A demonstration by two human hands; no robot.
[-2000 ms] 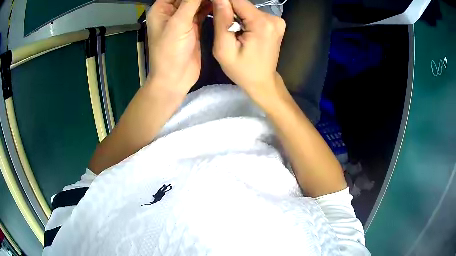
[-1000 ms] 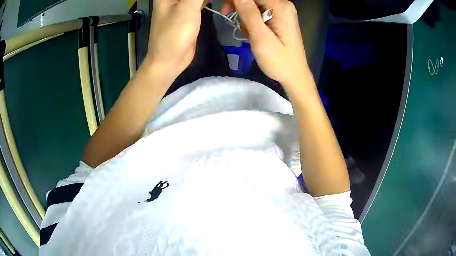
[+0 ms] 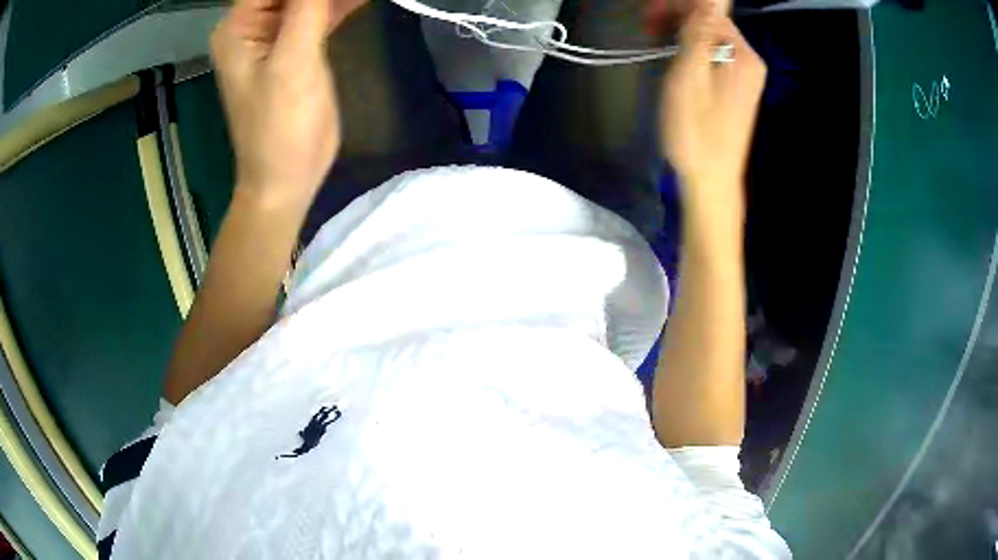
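A thin white cable (image 3: 607, 55) runs looped and partly tangled between my two hands, above my lap at the top edge of the picture. My left hand (image 3: 279, 93), at the upper left, is closed around one end of it; its fingertips are cut off by the edge. My right hand (image 3: 711, 104), at the upper right, grips the other part in its fingers. A small white end piece (image 3: 722, 53) sticks out beside the right fingers. Both hands are bare and somewhat blurred.
A green bench top (image 3: 930, 252) with a grey edge curves down the right side. Cream-coloured tubes with black joints (image 3: 164, 219) stand over green panels at the left. A blue and white object (image 3: 482, 115) is between my knees. A dark space lies right of my legs.
My hands have moved apart, left hand to the left and right hand to the right. The white cable between them is now spread out and more of it shows.
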